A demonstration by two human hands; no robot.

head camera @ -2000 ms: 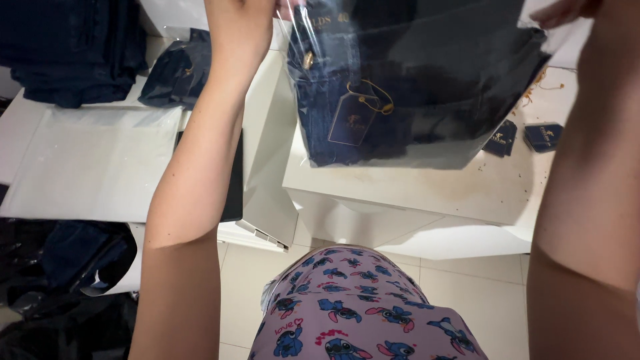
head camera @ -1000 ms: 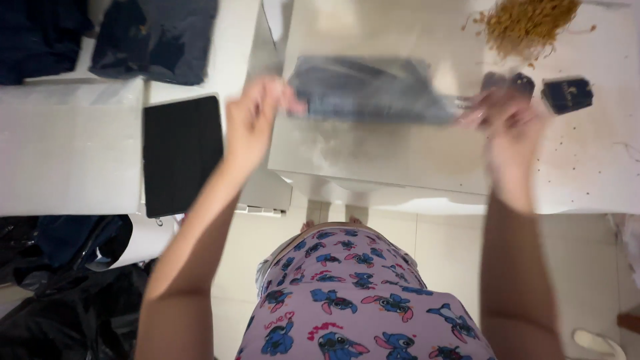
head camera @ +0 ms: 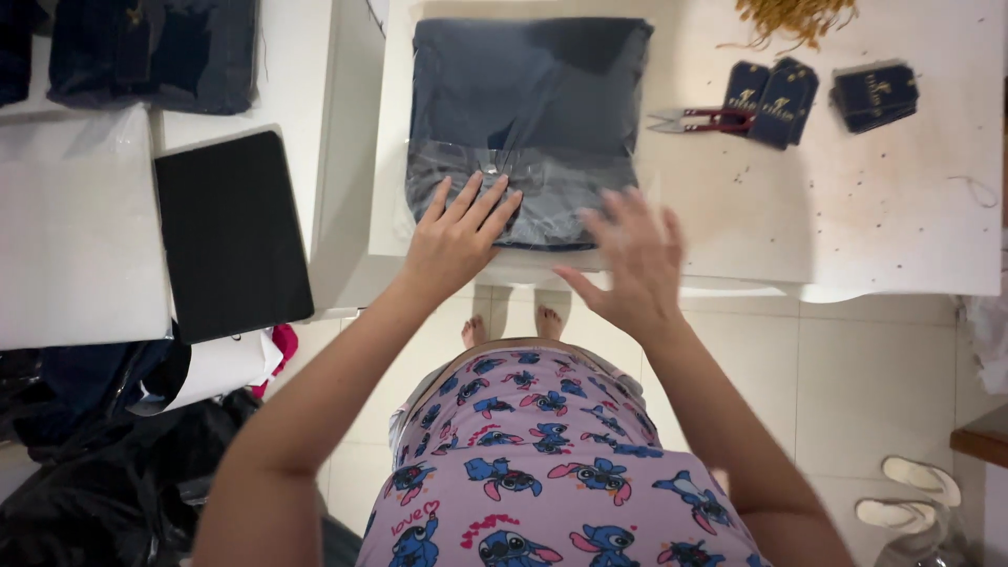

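Note:
A folded dark navy garment in a clear plastic bag (head camera: 528,102) lies flat on the white table in front of me. My left hand (head camera: 465,224) rests palm down on its lower part, fingers spread, gripping nothing. Over the bag's lower right corner is my right hand (head camera: 630,260), blurred, with the fingers apart and nothing held; whether it touches the plastic I cannot tell. Right of the bag lie red-handled thread snips (head camera: 701,120), partly under navy hang tags (head camera: 780,102). Another stack of navy tags (head camera: 874,96) sits farther right.
Golden tag strings (head camera: 795,20) are heaped at the top right, and dark specks dot the tabletop. On the left surface are a black tablet-like slab (head camera: 232,236), white plastic bags (head camera: 75,228) and bagged dark garments (head camera: 157,51). Slippers (head camera: 898,516) lie on the floor at lower right.
The bagged garment, held up two seconds ago with its hang tag showing, now lies flat on the table. Both hands have let go of its edges, and the left one is now on top.

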